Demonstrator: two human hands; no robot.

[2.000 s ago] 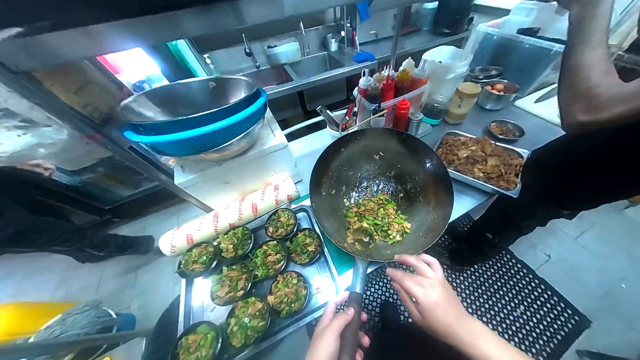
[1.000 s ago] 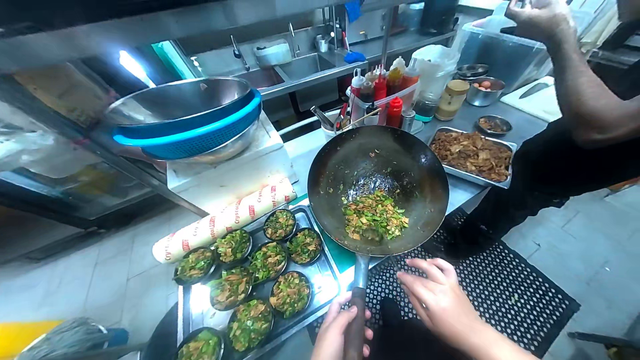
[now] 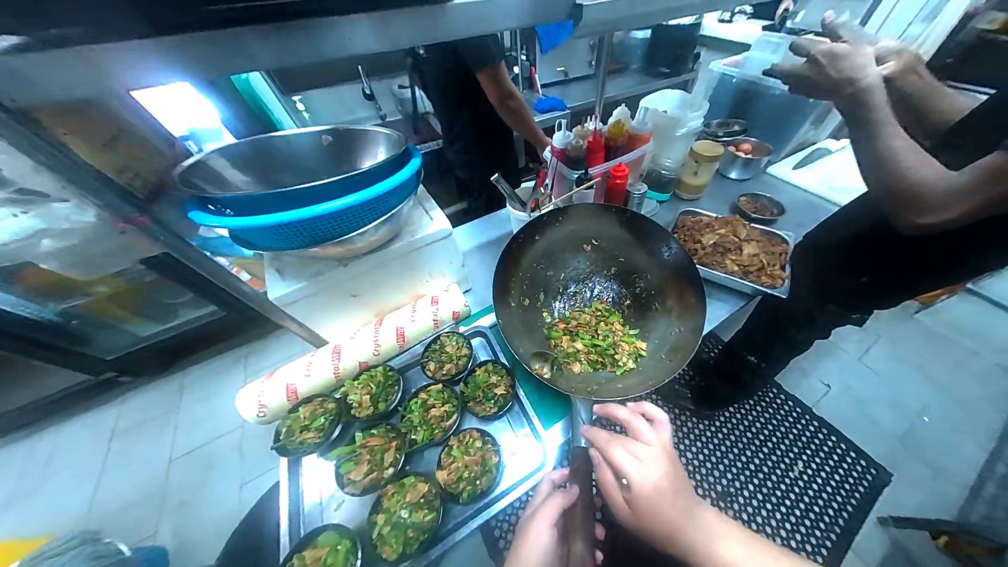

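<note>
A dark wok (image 3: 622, 260) holds chopped greens mixed with brown pieces (image 3: 595, 339); the bowl of a metal spoon or ladle (image 3: 543, 362) rests inside at its lower left. My left hand (image 3: 549, 520) is closed around the wok's brown handle (image 3: 581, 504). Close to the handle's upper part, on its right side, is my right hand (image 3: 642, 472), fingers curled; whether they touch the handle I cannot tell. Left of the wok, several small black bowls (image 3: 428, 413) filled with similar food stand on a metal tray (image 3: 535, 449).
A roll of plastic wrap (image 3: 354, 350) lies behind the tray. Metal bowls and a blue colander (image 3: 315, 220) are stacked at left. Squeeze bottles (image 3: 617, 185) stand behind the wok, a pan of browned meat (image 3: 736, 250) to its right. A co-worker's hands (image 3: 843, 67) are at upper right; another person (image 3: 472, 102) stands behind.
My right hand has moved left to the wok's handle. A second person has come into view behind the counter. The co-worker at right now has both hands together.
</note>
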